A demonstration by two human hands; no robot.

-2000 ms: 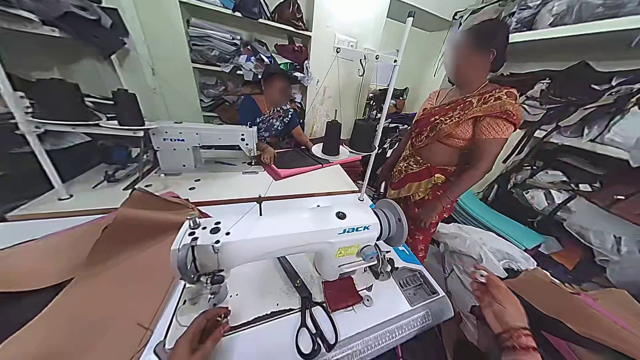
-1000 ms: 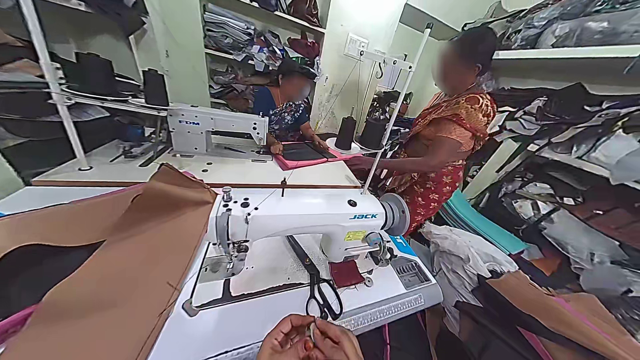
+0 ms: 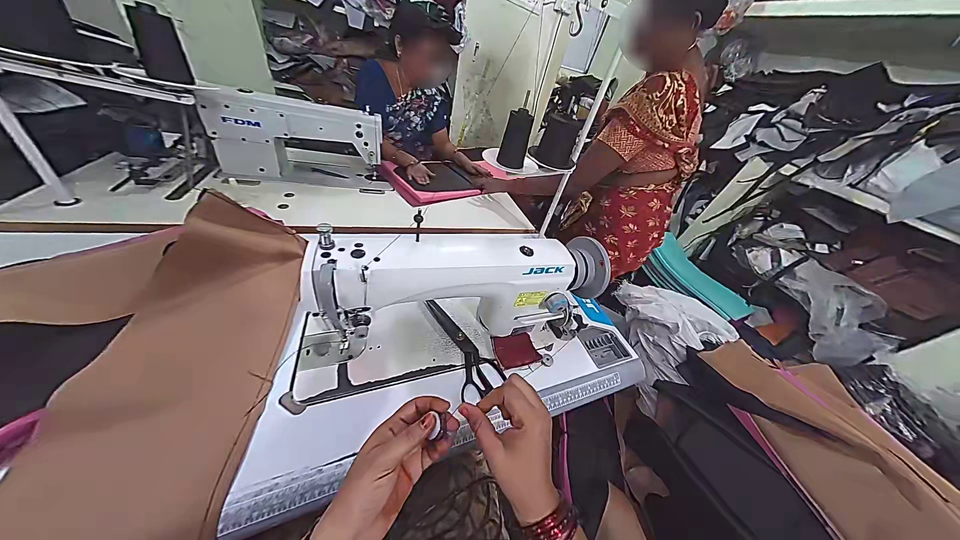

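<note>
Between the thumb and fingers of my left hand (image 3: pixel 409 450) is a small round metal bobbin (image 3: pixel 437 425). Close beside it on the right, my right hand (image 3: pixel 510 435) has thumb and forefinger pinched together; thread between them is too fine to make out. Both hands are over the front edge of a white Jack sewing machine (image 3: pixel 457 274). Black-handled scissors (image 3: pixel 465 346) lie on its bed just beyond my fingers, partly hidden by them. A dark red cloth scrap (image 3: pixel 516 350) lies to their right, with a small metal disc (image 3: pixel 547 361) beside it.
Brown fabric (image 3: pixel 172 360) covers the left of the table. Behind stands an FDM sewing machine (image 3: pixel 292 135). One person (image 3: pixel 409 97) sits there, hands on a pink-edged dark piece (image 3: pixel 435 181); another person (image 3: pixel 637 165) stands reaching to it. More brown and black fabric (image 3: pixel 810 427) lies at right.
My hands were wide apart two seconds ago, then came together at the table's front edge; now they are slightly separated with the bobbin in my left. The standing person has reached toward the pink-edged piece.
</note>
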